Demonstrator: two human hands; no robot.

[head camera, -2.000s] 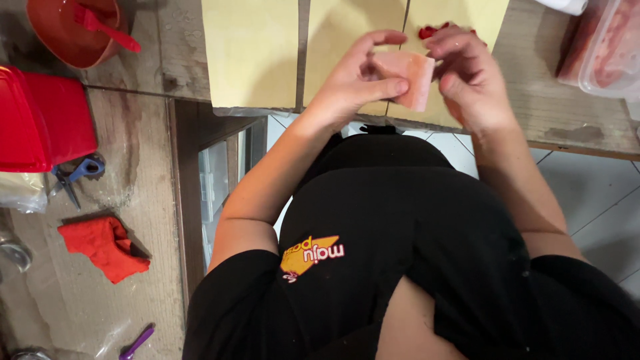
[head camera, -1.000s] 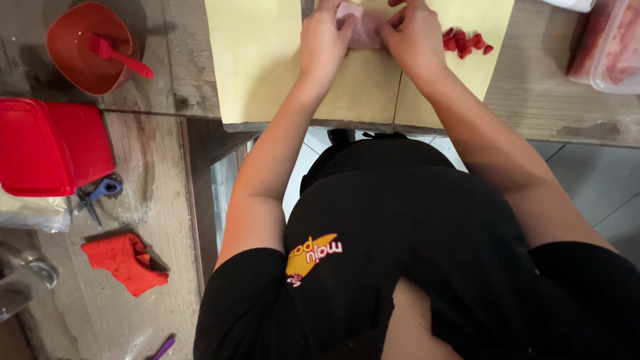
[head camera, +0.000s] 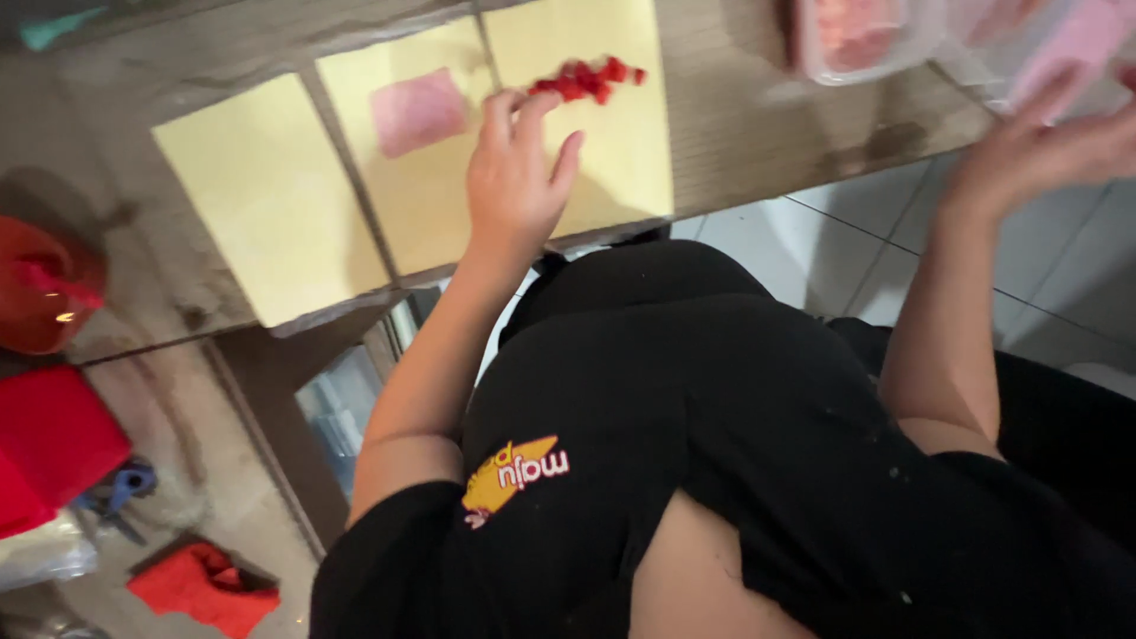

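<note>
Three pale yellow rectangular sheets lie side by side on the wooden table, the left one (head camera: 275,204) slightly apart. A thin pink slice (head camera: 419,113) lies flat on the upper part of the middle sheet. Small red pieces (head camera: 593,82) form a short row on the right sheet (head camera: 612,160). My left hand (head camera: 522,169) hovers at the edge between the middle and right sheets, fingers apart, fingertips beside the red pieces. At the far upper right, my right hand (head camera: 1034,151) is at a clear plastic pack with pink slices (head camera: 1074,53); blur hides whether it grips one.
A clear container of reddish food (head camera: 856,40) stands at the upper right. On the left are an orange-red bowl (head camera: 40,311) with a red brush, a red box (head camera: 53,448), blue-handled scissors (head camera: 129,484) and a red cloth (head camera: 209,590). The table's front edge runs below the sheets.
My hands have separated: the right one has moved right to the plastic pack. The pink slice, between both hands before, now lies on the middle sheet. The view has shifted and tilted.
</note>
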